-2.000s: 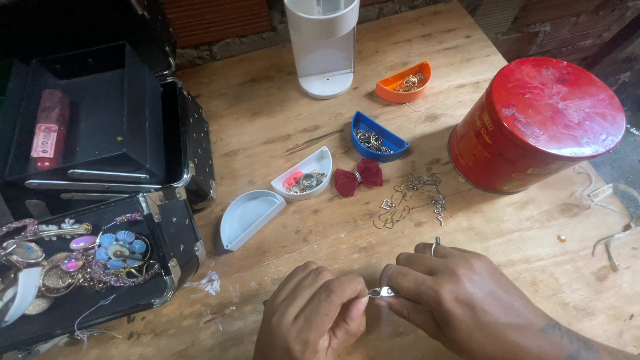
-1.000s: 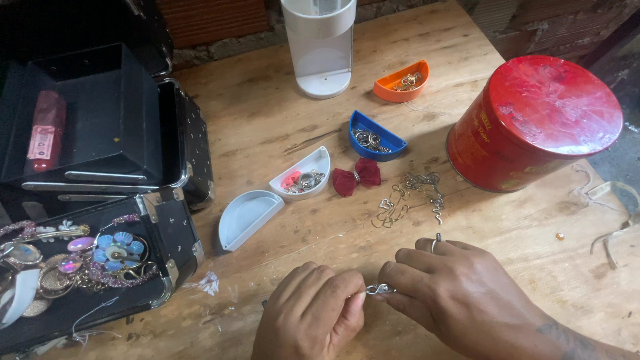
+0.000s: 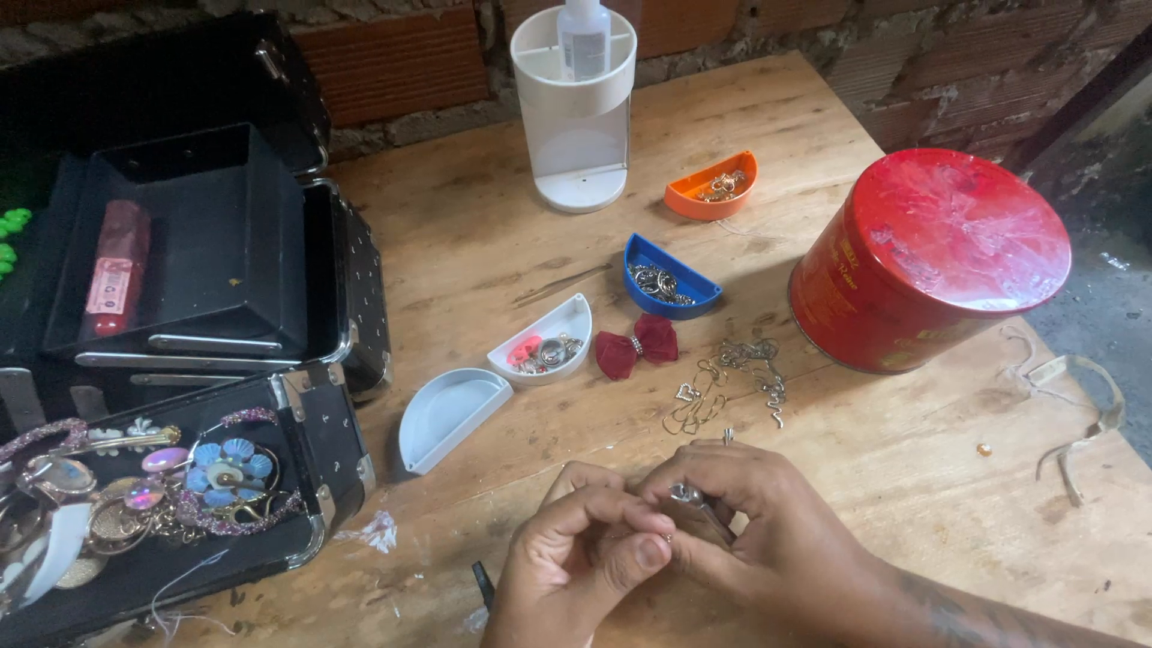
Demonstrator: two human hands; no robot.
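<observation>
My left hand [image 3: 585, 558] and my right hand [image 3: 765, 522] meet above the wooden table at the lower middle. Between my right thumb and fingers is a small silvery metal piece [image 3: 686, 493], partly hidden; its kind is unclear. My left thumb and forefinger pinch something tiny beside it. Just beyond my hands lie tangled chains [image 3: 751, 355], one with a heart pendant [image 3: 687, 392]. A dark red bow [image 3: 636, 346] lies left of them. Half-round trays stand behind: white [image 3: 580, 337] and blue [image 3: 670, 292] with jewellery, orange [image 3: 706, 205] with gold-toned pieces, and a grey one [image 3: 450, 416] with nothing visible inside.
An open black case [image 3: 346, 504] with jewellery and a red tube [image 3: 120, 261] fills the left. A red round tin [image 3: 927, 261] stands at the right, near a pale strap [image 3: 1111, 405]. A white holder [image 3: 576, 135] with a bottle [image 3: 583, 40] stands at the back.
My hands have come closer together, and my left hand's fingers have turned upward with the thumb now showing. The silvery piece, earlier in the gap between them, is now partly covered by my right hand.
</observation>
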